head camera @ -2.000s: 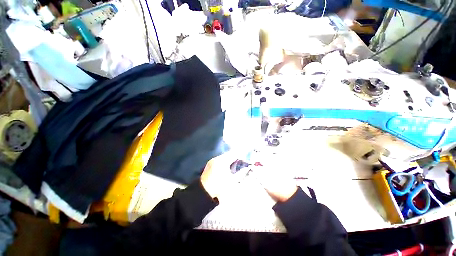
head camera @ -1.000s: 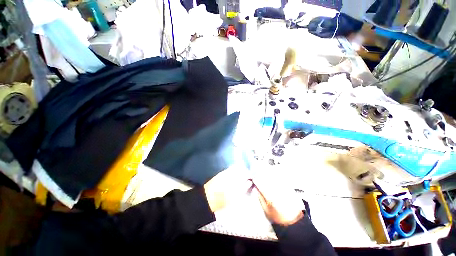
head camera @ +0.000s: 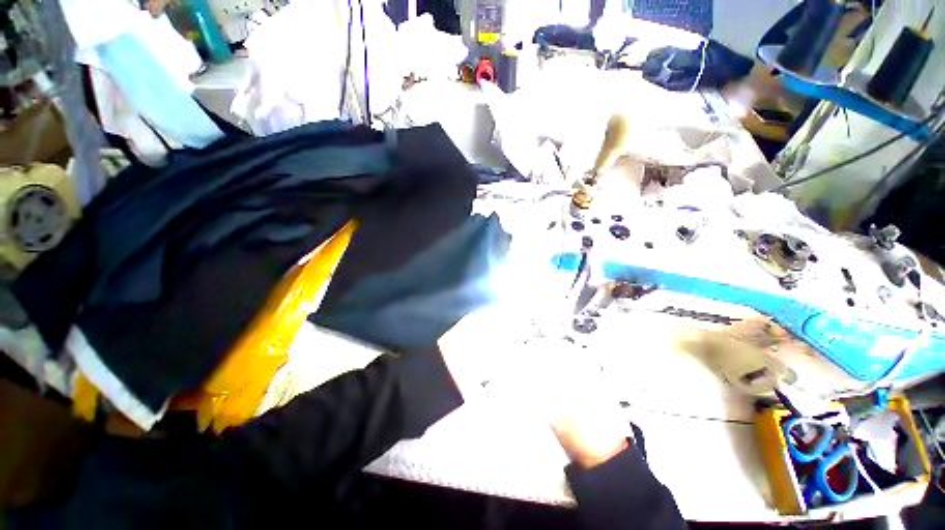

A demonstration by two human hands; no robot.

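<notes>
A dark cut piece point(head camera: 425, 295) lies left of the needle area, its right corner in bright glare. It joins the dark garment bundle point(head camera: 176, 269) heaped at the left. My left hand point(head camera: 477, 352) is at the right lower edge of the piece, washed out by glare; its fingers cannot be made out. My right hand point(head camera: 589, 424) is on the white table just right of it, also overexposed. The white sewing machine point(head camera: 715, 285) with its blue stripe stands right of the hands. The needle and presser foot are lost in the glare.
Yellow tape point(head camera: 271, 336) shows under the bundle at the table's left. The tool tray point(head camera: 784, 461) with blue-handled scissors point(head camera: 835, 474) sits at the right table edge. Dark thread cones point(head camera: 899, 68) stand upper right. White cloth point(head camera: 301, 67) lies behind. A second machine point(head camera: 36, 219) is far left.
Since the earlier frames, the view has shifted, so the machine sits farther right. Compared with one second ago, my hands are slightly farther apart, and the cut piece's right corner looks blunter and lower.
</notes>
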